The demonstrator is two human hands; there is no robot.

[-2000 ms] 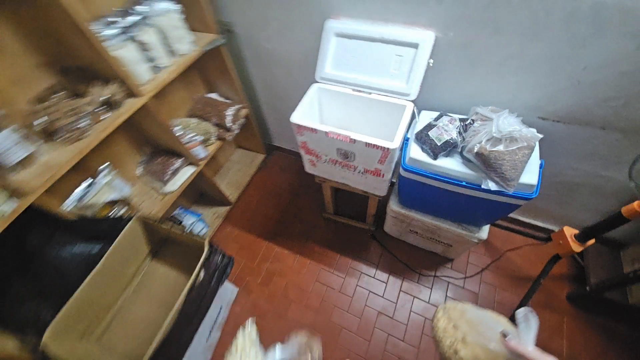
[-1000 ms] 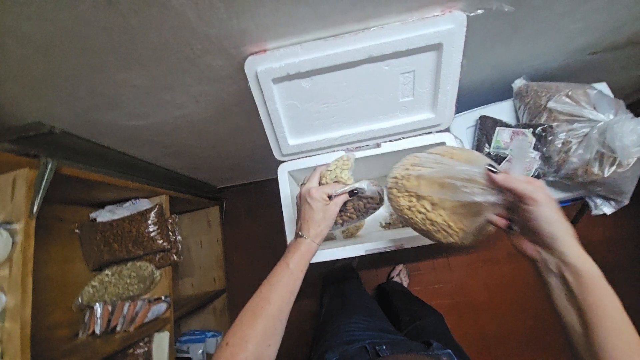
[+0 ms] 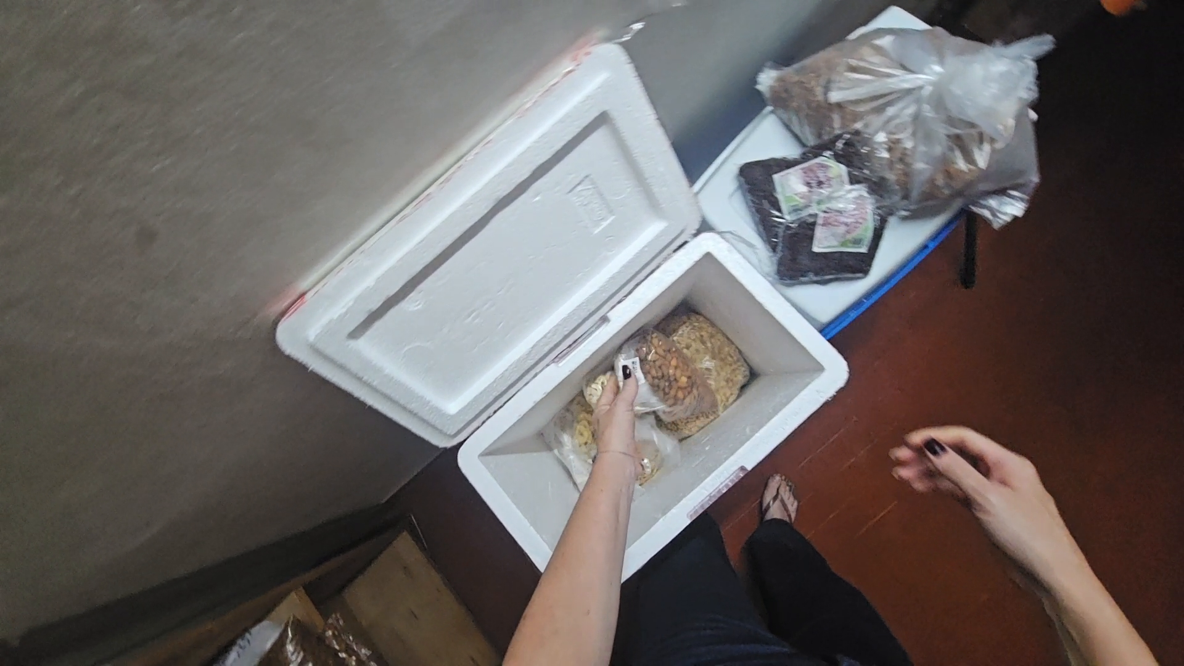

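My left hand reaches down into a white styrofoam box, its fingers closed on a clear plastic bag of brown nuts. Beneath and beside that bag lies a larger bag of pale, flaky food. More bags with pale yellow contents rest around my left wrist, partly hidden by the hand. Off to the right of the box, over the floor, my right hand is held with its fingers loosely curled and nothing in them. The box's hinged-back lid leans against the wall.
A blue cooler with a white lid stands beside the box. On it lie a labelled bag of dark food and a large knotted bag of brown food. A wooden shelf is at the lower left; a foot in a flip-flop is near the box.
The large pale bag my right hand held is now inside the box, and that hand is empty, out to the right. My left hand has gone deeper into the box with the nuts.
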